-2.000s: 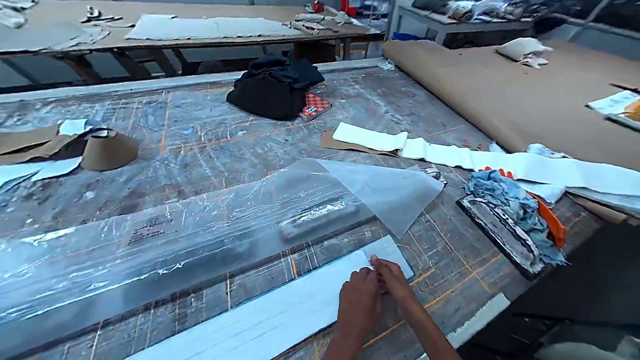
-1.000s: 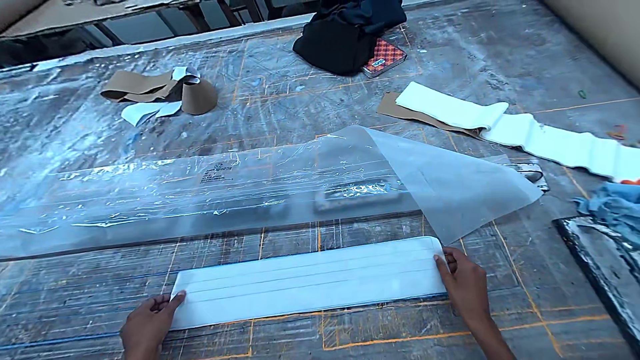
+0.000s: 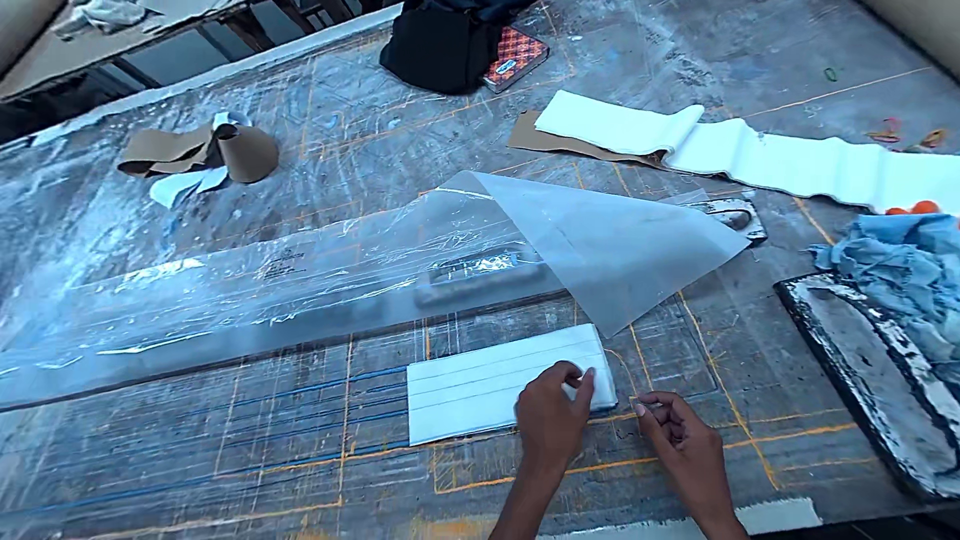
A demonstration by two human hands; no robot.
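Observation:
A folded white fabric strip [image 3: 487, 382] with thin parallel lines lies on the marked worktable [image 3: 390, 480], near its front edge. My left hand [image 3: 559, 405] is over the strip's right part, fingers curled; whether it pinches anything cannot be told. Just right of the strip, my right hand [image 3: 675, 431] hovers with thumb and forefinger nearly together; anything between them is too small to make out. Behind the strip, a clear plastic sheet [image 3: 315, 277] with its corner folded over covers a long, flat piece with a handle-like block.
A long white fabric strip [image 3: 795, 169] lies over brown paper at the back right. Light blue rags [image 3: 907, 262] sit beside a worn, paint-crusted frame [image 3: 862, 375]. Brown and white scraps [image 3: 251, 154] are at the left; a black cloth [image 3: 442, 49] and a red checked notebook [image 3: 517, 60] are behind.
The white strip lay long between my two hands; now it is folded to a shorter length. My left hand has moved right, from the strip's left end to its right part.

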